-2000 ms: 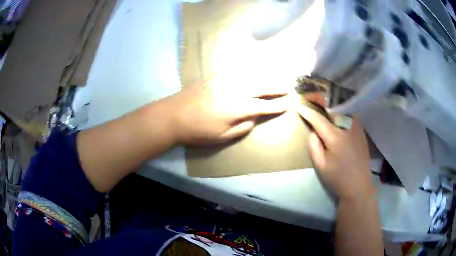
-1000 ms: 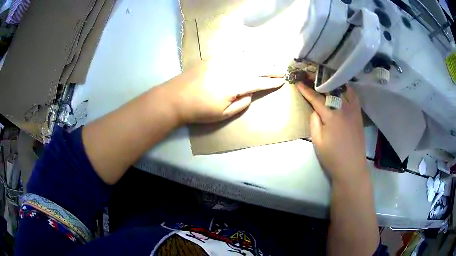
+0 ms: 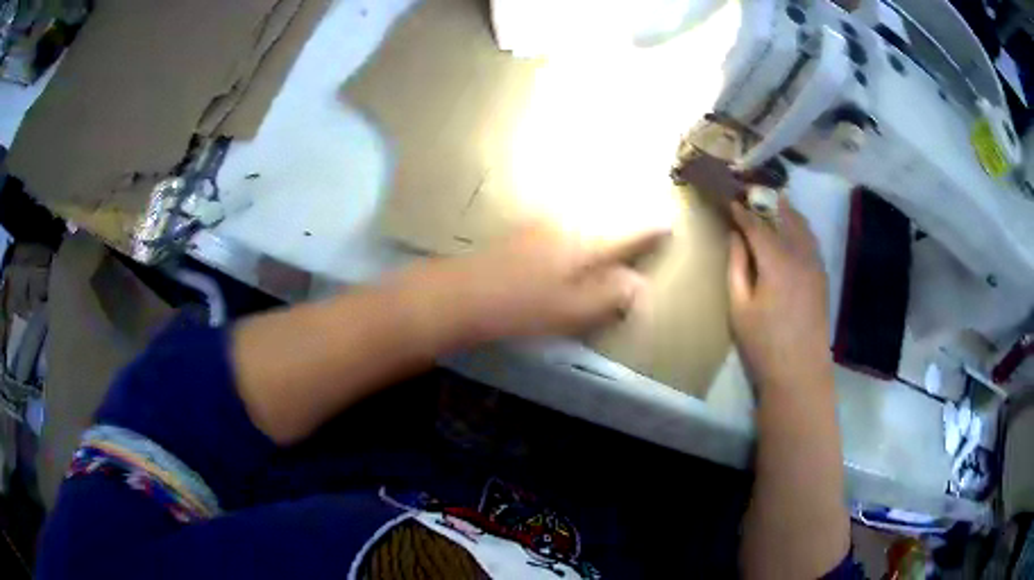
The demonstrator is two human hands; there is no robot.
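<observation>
A khaki-brown garment panel (image 3: 437, 142) lies on the white table under the sewing machine head (image 3: 782, 68), partly washed out by lamp glare. My left hand (image 3: 567, 283), blurred, is over the panel left of the needle area, thumb apart from the fingers. My right hand (image 3: 782, 278) is at the panel's right edge, just below the presser foot area (image 3: 709, 159); whether its fingers grip the cloth is unclear. A small dark brown piece shows at the needle area. The needle itself cannot be made out.
Stacked brown panels (image 3: 136, 96) lie at the left table edge. A dark phone with red edges (image 3: 873, 283) lies right of my right hand. Small pale scraps (image 3: 962, 425) lie at the table's right end. The table's front edge (image 3: 669, 414) runs above my lap.
The panel has turned and shifted, its lower corner now nearer my right hand. My left hand has moved right and down. The pale cloth over the phone is gone from there.
</observation>
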